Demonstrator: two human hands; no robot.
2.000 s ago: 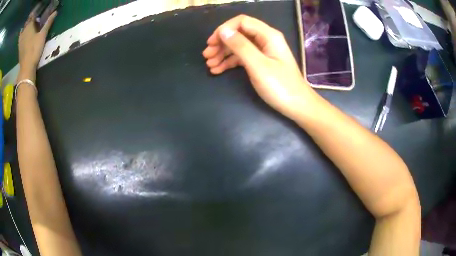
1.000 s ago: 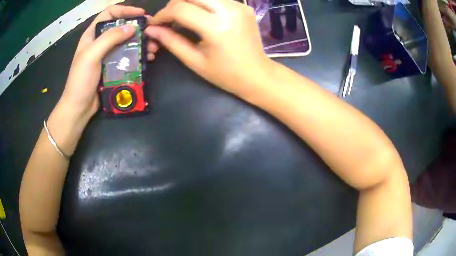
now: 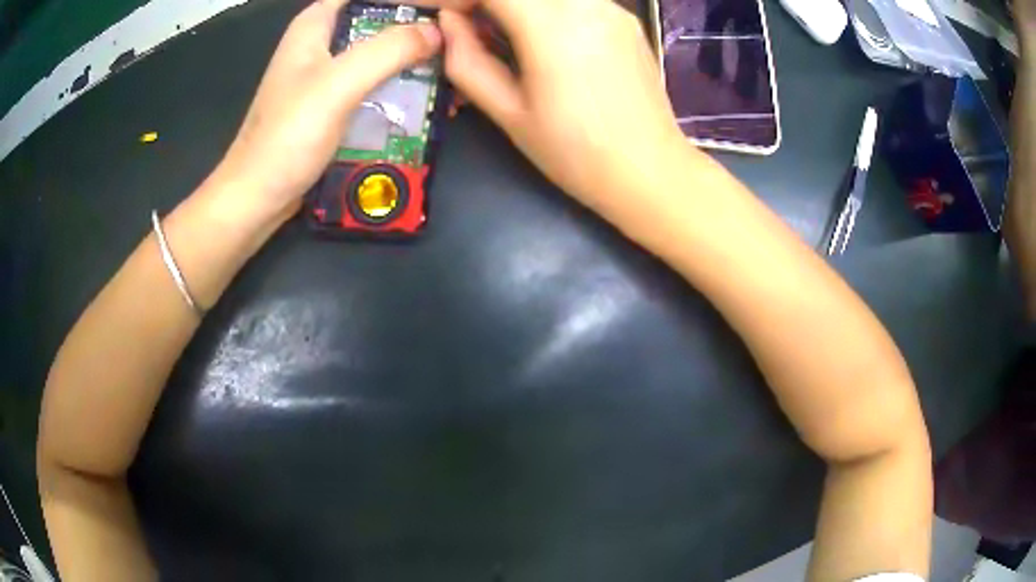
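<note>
The open phone unit (image 3: 392,131) is at the upper left of centre, with a black frame, a green circuit board and silvery areas. Its near end is a red block (image 3: 411,202) around a gold disc with a black ring, the speaker (image 3: 377,197). My left hand (image 3: 312,97) holds the unit from its left side, thumb over the board's upper part. My right hand (image 3: 557,80) is at the unit's upper right edge, its fingertips close together there. Whether they hold a small part is hidden.
A smartphone (image 3: 718,74) lies beyond my right forearm. Tweezers (image 3: 854,182), a dark blue box (image 3: 966,154), clear bags (image 3: 918,34) and a white rounded case (image 3: 816,16) are at right. A yellow scrap (image 3: 149,136) lies at left. Another person's arm (image 3: 1021,171) is at the right edge.
Two seconds ago my left hand was at the far upper left; it then brought in the unit. Since one second ago, the unit and both hands have shifted right and up in view.
</note>
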